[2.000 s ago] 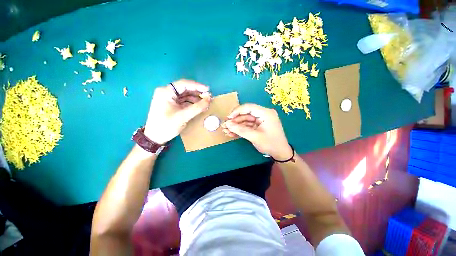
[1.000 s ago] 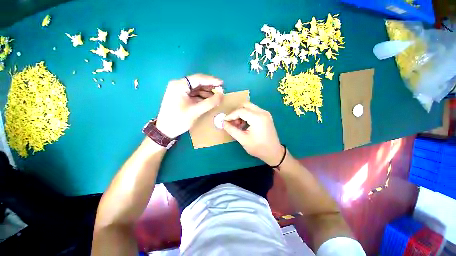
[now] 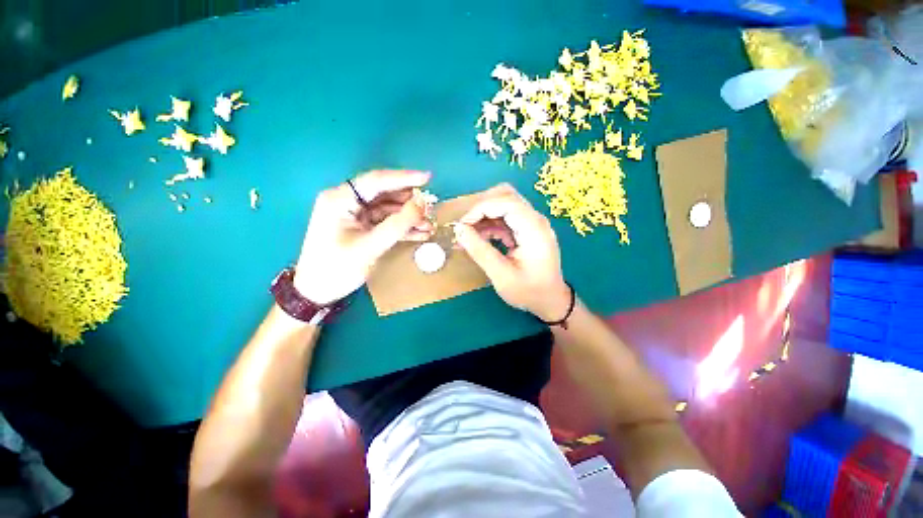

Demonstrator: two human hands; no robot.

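My left hand [image 3: 356,231] holds a small yellow body part [image 3: 428,205] between thumb and fingertips, above the cardboard piece [image 3: 400,288]. My right hand [image 3: 518,248] pinches a small add-on part [image 3: 454,229], a tiny yellow sliver, close to the body part. Whether the two parts touch cannot be told. The white glue dab [image 3: 430,257] lies on the cardboard just below my fingertips. A loose spread of yellow and whitish body parts [image 3: 567,96] lies ahead on the right, with a small heap of yellow slivers [image 3: 585,187] below it.
A large yellow heap [image 3: 66,255] lies at the left, with several separate pointed parts [image 3: 182,139] above it. A second cardboard strip [image 3: 696,258] with a white round lies at the right. A clear plastic bag [image 3: 825,111] and a blue bin [image 3: 759,8] are at the upper right.
My right hand has moved from beside the glue dab up to the body part in my left fingertips. The body part now shows more clearly. The view has shifted slightly.
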